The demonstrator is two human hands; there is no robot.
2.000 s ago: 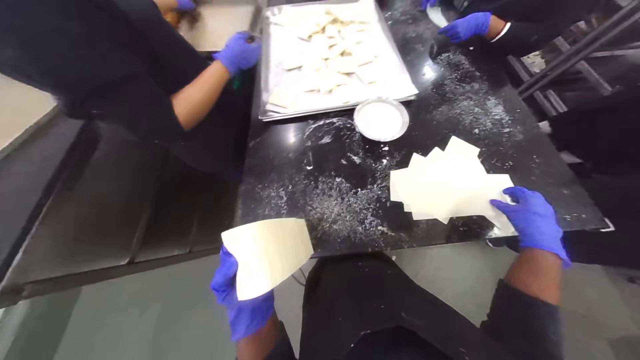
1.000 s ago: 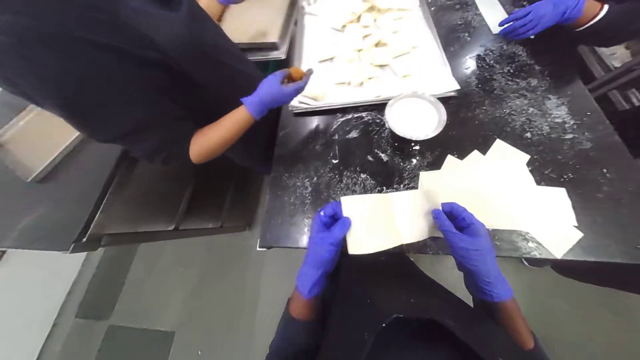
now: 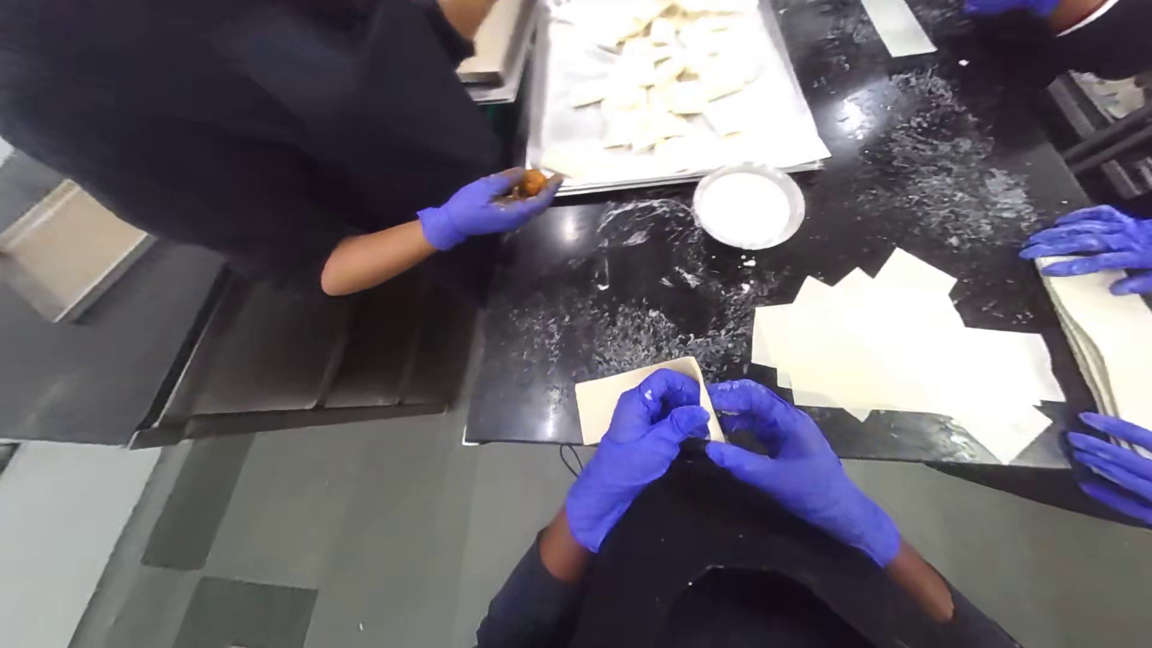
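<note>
Both my hands wear blue gloves and meet at the table's front edge. My left hand (image 3: 643,450) grips a pale dough sheet (image 3: 603,400), part of which lies flat at the edge. My right hand (image 3: 792,463) pinches the raised right side of that same sheet, close to my left fingertips. The fingers hide much of the sheet, so its fold cannot be fully seen. A fanned pile of square dough sheets (image 3: 891,346) lies on the black table to the right of my hands. Beyond it stands a round foil dish of white powder (image 3: 747,207).
A paper-lined metal tray (image 3: 585,162) holds many dough pieces. At the left, a co-worker's gloved hand (image 3: 495,209) holds orange-brown filling. Another person's gloved hands (image 3: 1102,247) hold a dough stack (image 3: 1111,333) at the right. White powder dusts the black table (image 3: 549,270).
My hands have come together, and the sheet between them, flat one second ago, is now partly raised. A person's hands with a dough stack have appeared at the right.
</note>
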